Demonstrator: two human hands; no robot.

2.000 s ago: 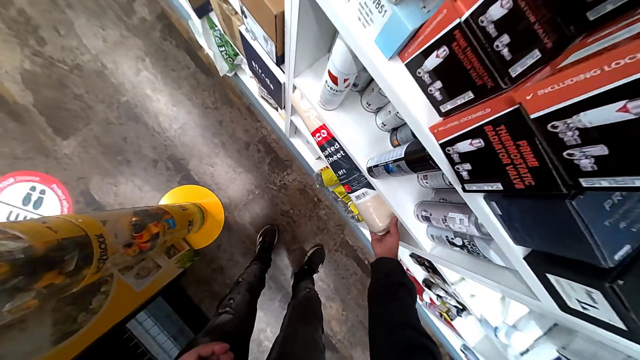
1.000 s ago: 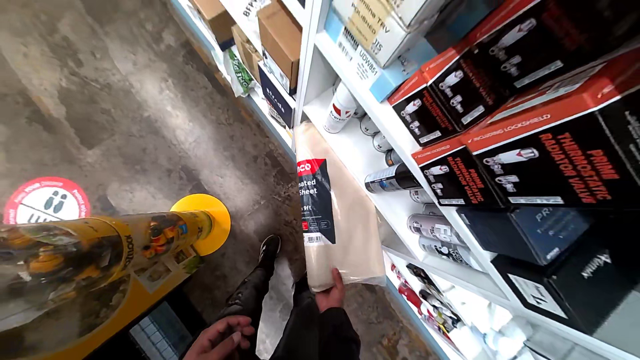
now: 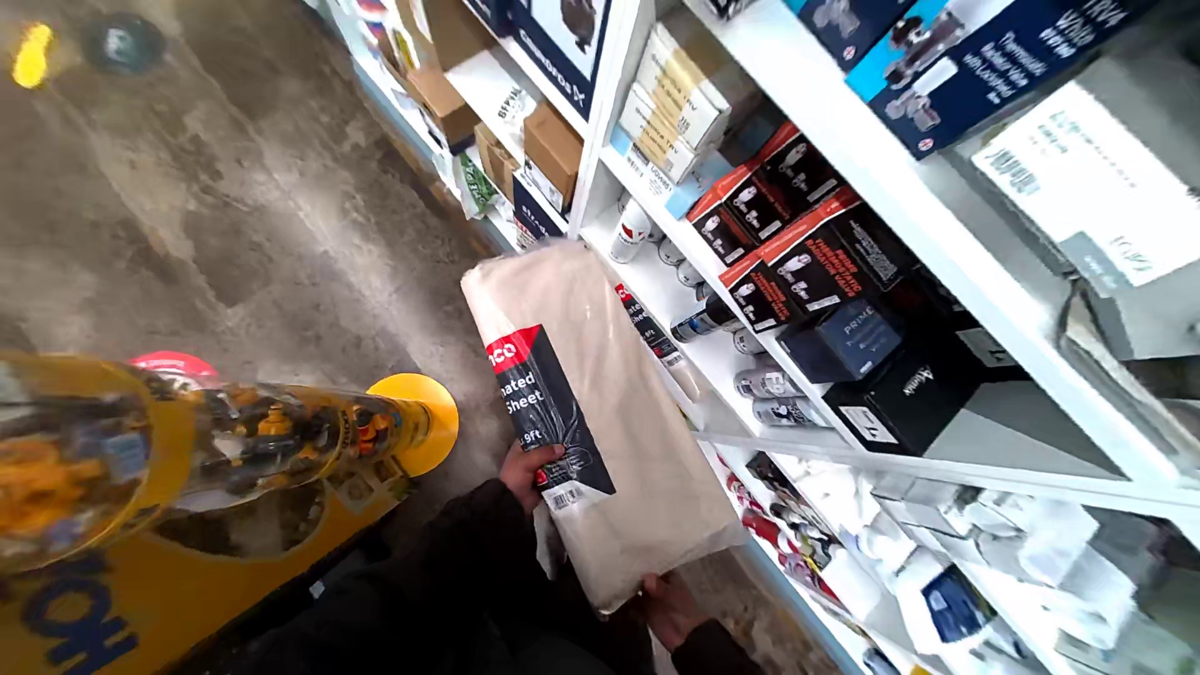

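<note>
A folded beige dust sheet in clear plastic packaging, with a black and red label, is held in front of the shelves. My left hand grips its left edge, the thumb lying over the label. At the pack's lower end is my right hand, its fingers against the bottom edge and partly hidden. Another similar packaged sheet lies on the white shelf just behind, beside several spray cans.
White shelving with radiator valve boxes runs along the right. On the left stands a yellow display with clear tubes and a round yellow end. Cardboard boxes sit on shelves beyond; concrete-look floor shows at upper left.
The packaged sheet, partly over the shelf two seconds ago, has come out in front of me. My left hand, earlier off the pack, now grips its side. The view has shifted.
</note>
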